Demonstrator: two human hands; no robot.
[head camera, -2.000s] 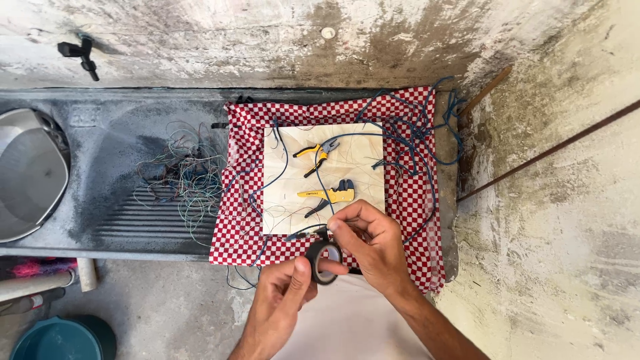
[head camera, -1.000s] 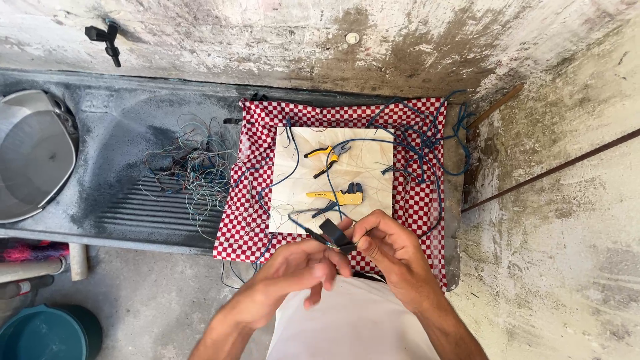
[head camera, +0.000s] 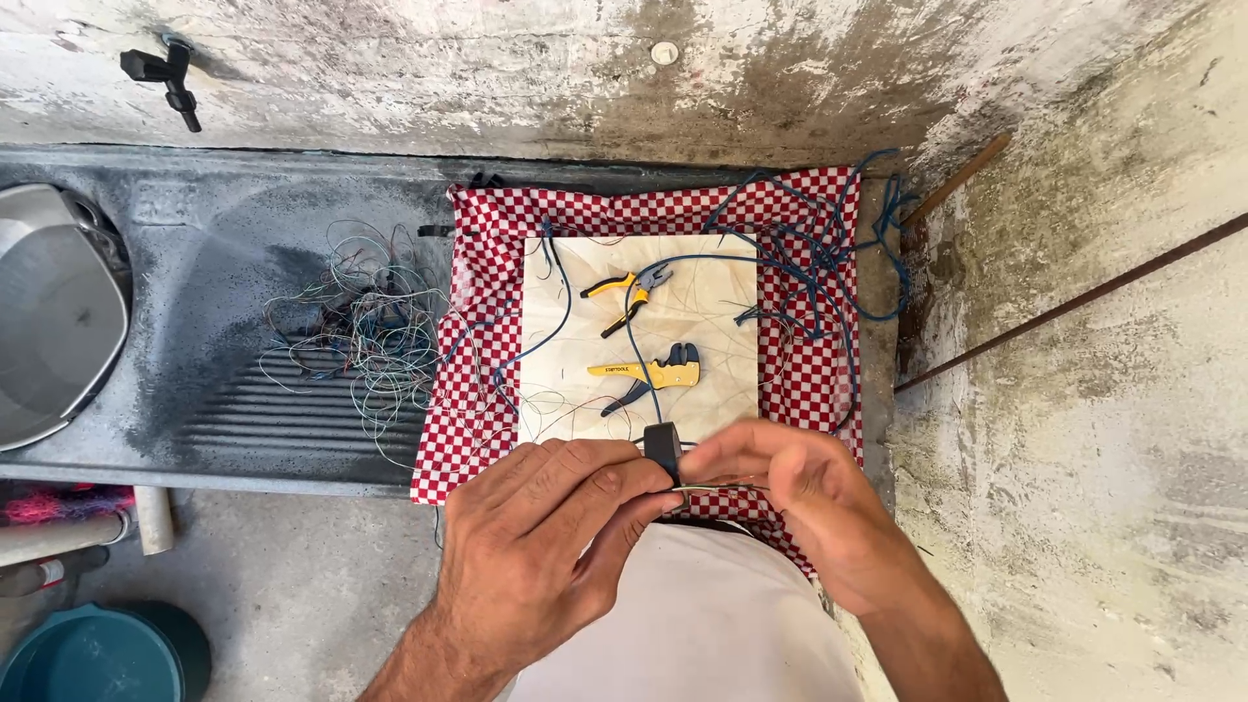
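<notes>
My left hand (head camera: 556, 526) pinches thin wires (head camera: 717, 487) between thumb and fingers, near a roll of black electrical tape (head camera: 662, 451) at its fingertips. My right hand (head camera: 804, 497) is at the other side of the roll, its fingers spread and curved around the wire ends; whether it touches them is unclear. Beyond the hands, a pale tile (head camera: 585, 409) bears yellow-and-black combination pliers (head camera: 632, 292) and a yellow wire stripper (head camera: 653, 374). A blue cable (head camera: 632, 336) crosses the tile and runs down toward the tape.
Under the tile spreads a red-and-white checkered cloth (head camera: 468, 409). More blue cable (head camera: 819, 258) lies tangled at its right. Thin wires (head camera: 380, 331) lie heaped on the ribbed sink (head camera: 224, 390). A metal basin (head camera: 58, 322) stands at left, below the tap (head camera: 175, 83); a teal bucket (head camera: 97, 658) is on the floor.
The left hand, spread open one second ago, has closed on the wires. The right hand, which pinched beside the tape, has opened its fingers. The tape roll has turned and now stands edge-on.
</notes>
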